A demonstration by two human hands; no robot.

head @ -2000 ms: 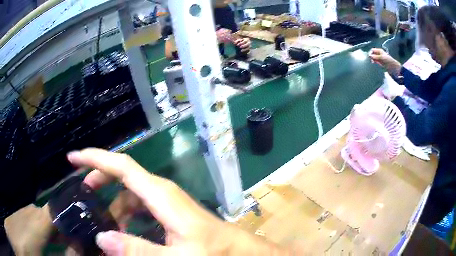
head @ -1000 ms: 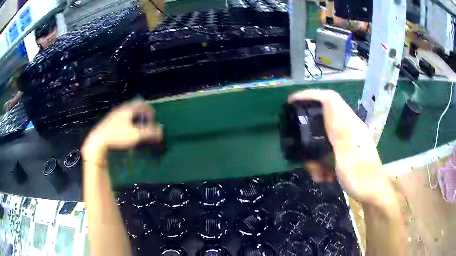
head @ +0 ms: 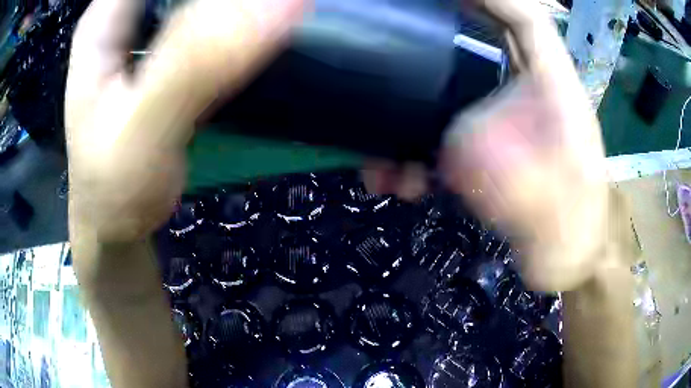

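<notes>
A black cylindrical unit (head: 364, 83) is held on its side, close to the camera and blurred, above the far rows of the black blister tray (head: 341, 292). My left hand (head: 159, 114) is at its left end, with some fingertips hidden. My right hand (head: 530, 151) is around its right end. The tray has rows of round pockets. Those at left and middle show ringed ends with lined centres; those at right have shiny cross-shaped glints.
The green conveyor belt (head: 257, 161) runs beyond the tray, with a dark unit (head: 651, 95) standing on it at right, beside the metal upright (head: 595, 45). Patterned paper (head: 45, 318) covers the left bench, cardboard (head: 659, 227) the right. The pink fan's edge (head: 685, 208) shows at far right.
Both hands have come closer to the camera and to each other, and the unit from my right hand is now held between them. The view has tilted down, showing more of the tray.
</notes>
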